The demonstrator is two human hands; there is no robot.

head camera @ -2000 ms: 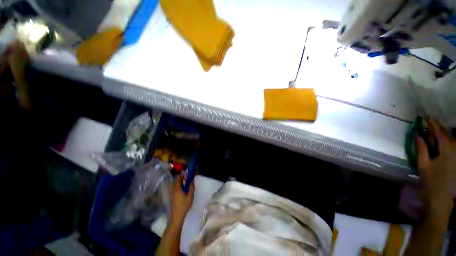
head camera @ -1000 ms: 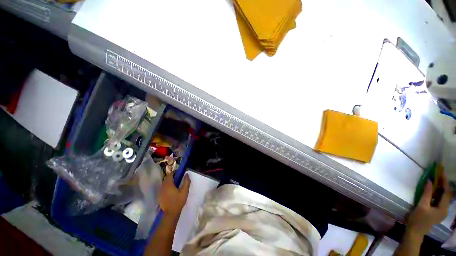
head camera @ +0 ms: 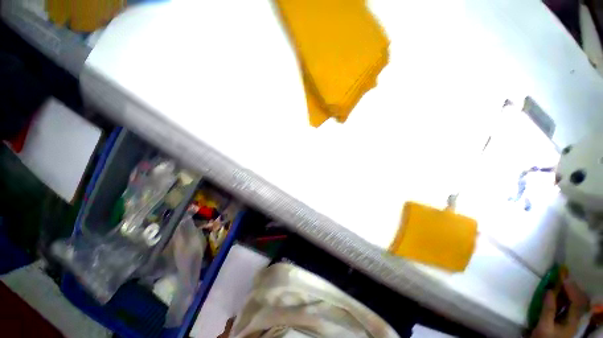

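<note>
A small mustard fabric piece [head camera: 436, 237] lies flat near the table's front edge, left of the sewing machine head. A stack of larger mustard cut panels [head camera: 340, 59] lies further back on the white table. My right hand [head camera: 567, 309] is at the lower right edge, partly cut off, with its fingers around the handles of the scissors [head camera: 542, 296]; the blades cannot be made out. Only a sliver of skin that seems to be my left hand [head camera: 227, 327] shows at the bottom edge; its fingers are hidden.
The white machine head [head camera: 585, 175] stands at the right edge. The table's ruler-marked front edge [head camera: 264, 191] runs diagonally. Below it is an open blue drawer [head camera: 215, 274] with plastic bags, white rings and coloured bits. More mustard pieces [head camera: 86, 14] lie at the upper left.
The view has shifted, so the table and fabric sit lower in it. My left hand has left the drawer's edge and is almost out of view. My right hand remains at the scissors.
</note>
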